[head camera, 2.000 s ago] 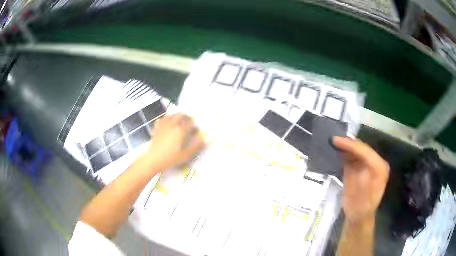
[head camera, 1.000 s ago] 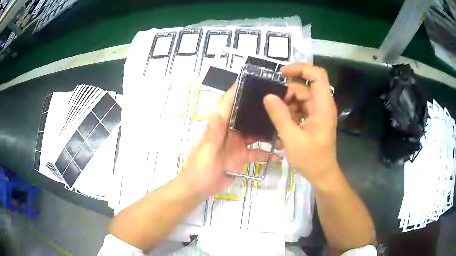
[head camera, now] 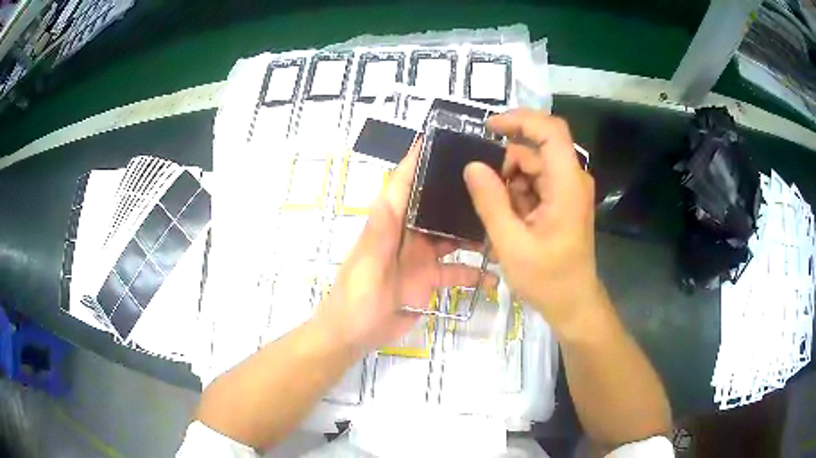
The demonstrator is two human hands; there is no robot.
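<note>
My left hand (head camera: 371, 268) holds a phone middle frame (head camera: 436, 309) from below, tilted, above the white blister tray (head camera: 242, 224). A black die-cut sticker (head camera: 445, 183) lies over the upper part of the frame window; the lower part is open and shows my left fingers. My right hand (head camera: 541, 210) is at the frame's right side, its thumb on the sticker and its index finger near the frame's detailed top end. Whether the sticker is stuck down cannot be told. A sticker strip with a black square (head camera: 385, 140) lies on the tray, partly behind the frame.
Black-outlined frames (head camera: 489, 79) stand in the tray's back row, yellow-edged ones (head camera: 309, 183) nearer. A fanned sticker sheet stack (head camera: 148, 259) is at left. A crumpled black film pile (head camera: 718, 192) and white empty backing sheets (head camera: 771, 304) are at right. A green conveyor (head camera: 358, 22) runs behind.
Since two seconds ago, my left hand has taken hold of a frame and both hands have come together over the tray. Over the last second, the sticker has settled straighter over the frame.
</note>
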